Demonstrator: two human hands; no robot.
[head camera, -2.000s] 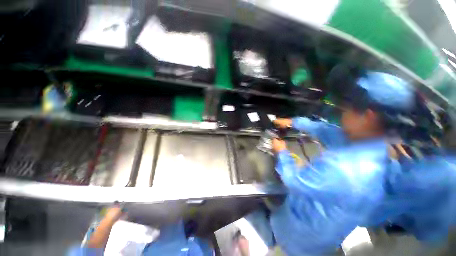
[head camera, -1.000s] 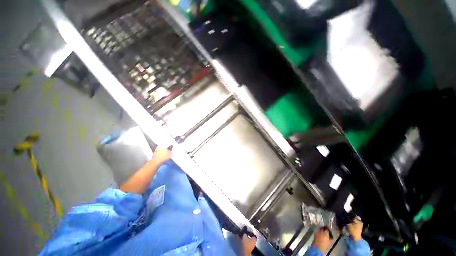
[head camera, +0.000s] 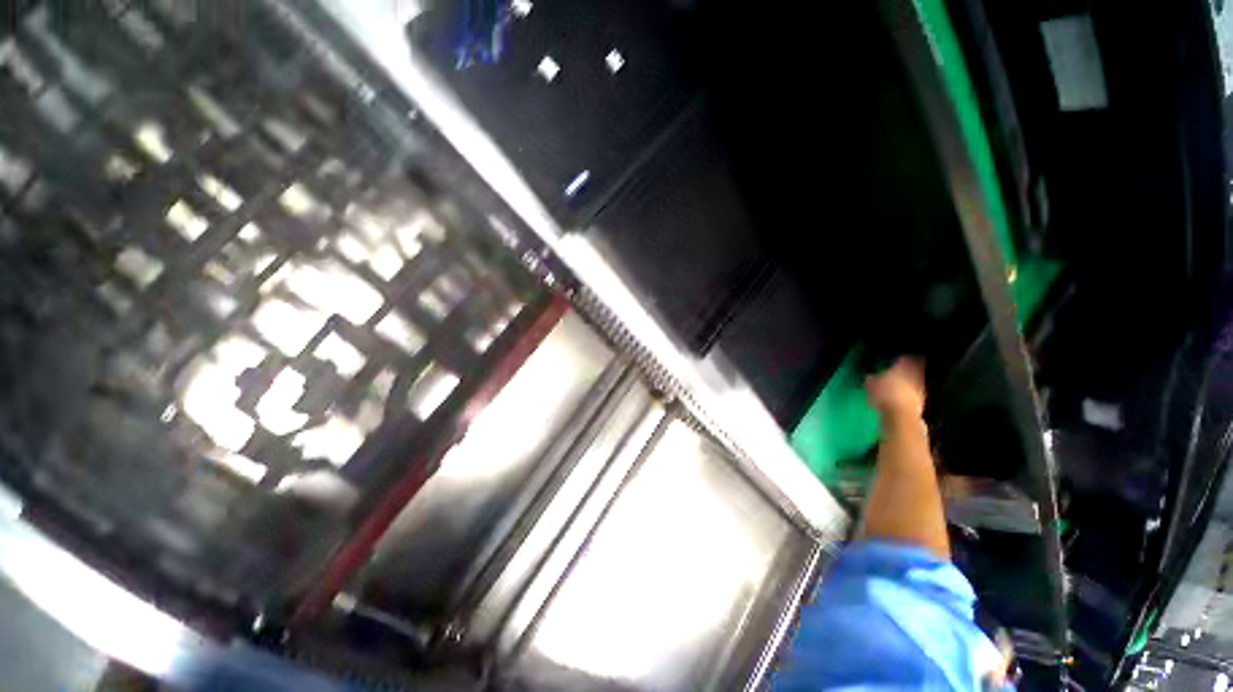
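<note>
My right hand (head camera: 897, 388) reaches up from a blue sleeve at the lower right to the shelf beyond the conveyor. Its fingertips meet a very dark area at the edge of black bins or trays (head camera: 676, 203). Whether they grip anything is hidden by the dark. Green mat (head camera: 841, 422) shows beside the hand. My left hand is not seen; only a blurred blue patch shows at the bottom left.
The conveyor's pale metal rail (head camera: 636, 318) runs diagonally between me and the shelf. A blurred carrier with many small bright parts (head camera: 291, 311) and a red edge fills the left. Bright metal plates (head camera: 663, 554) lie beside it. A shelf edge (head camera: 994, 284) rises on the right.
The view has moved in close over the conveyor and shelf. My right hand has moved from the near rail to the dark shelf. My left hand, before on the rail, has left view.
</note>
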